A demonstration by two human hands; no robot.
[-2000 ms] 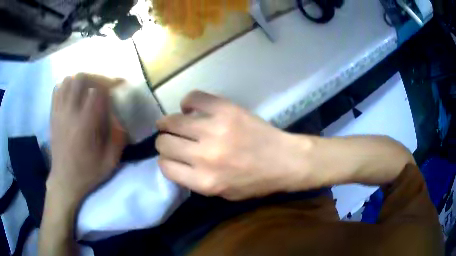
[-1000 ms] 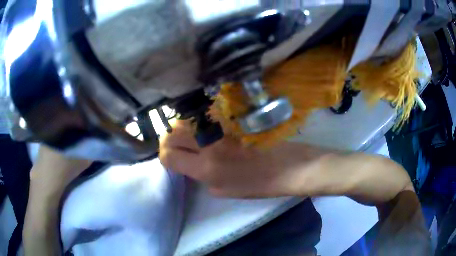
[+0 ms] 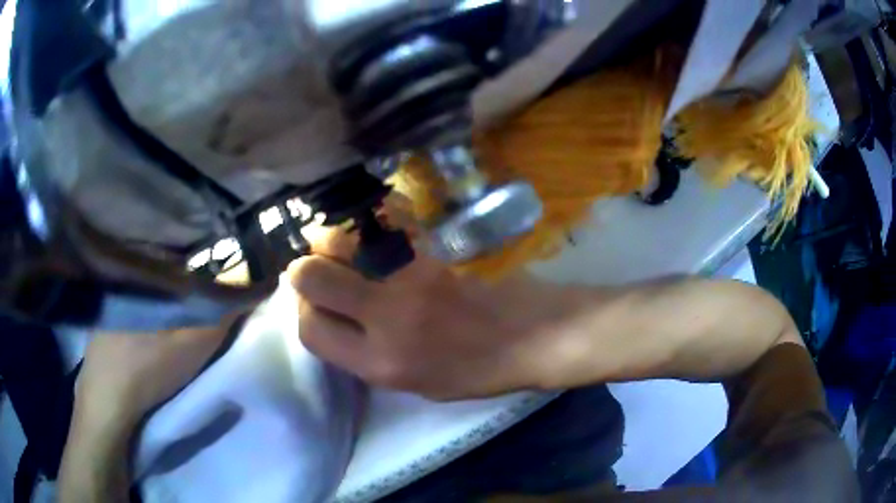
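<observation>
The pale grey sewing machine head [image 3: 226,88] fills the upper left. Its round silver knob [image 3: 488,222] and a small black block [image 3: 383,252] hang in front of my right hand. White fabric [image 3: 260,422] with a dark edge lies on the table between my hands. My right hand [image 3: 413,324] is at the needle area with its fingers bent against the white fabric; its fingertips are partly hidden behind the machine. My left hand [image 3: 147,363] shows only as wrist and lower hand at the left; its fingers are hidden behind the machine head.
Orange-yellow yarn [image 3: 589,147] hangs from the machine at the upper right. A black looped handle [image 3: 666,177] shows behind it. The white table [image 3: 432,432] has measuring marks along its curved front edge. Dark cloth [image 3: 550,452] lies below that edge.
Two seconds ago both hands showed in front of the needle area; now the machine head covers the left fingers. Since one second ago the view has shifted slightly, and the right hand sits a little further left.
</observation>
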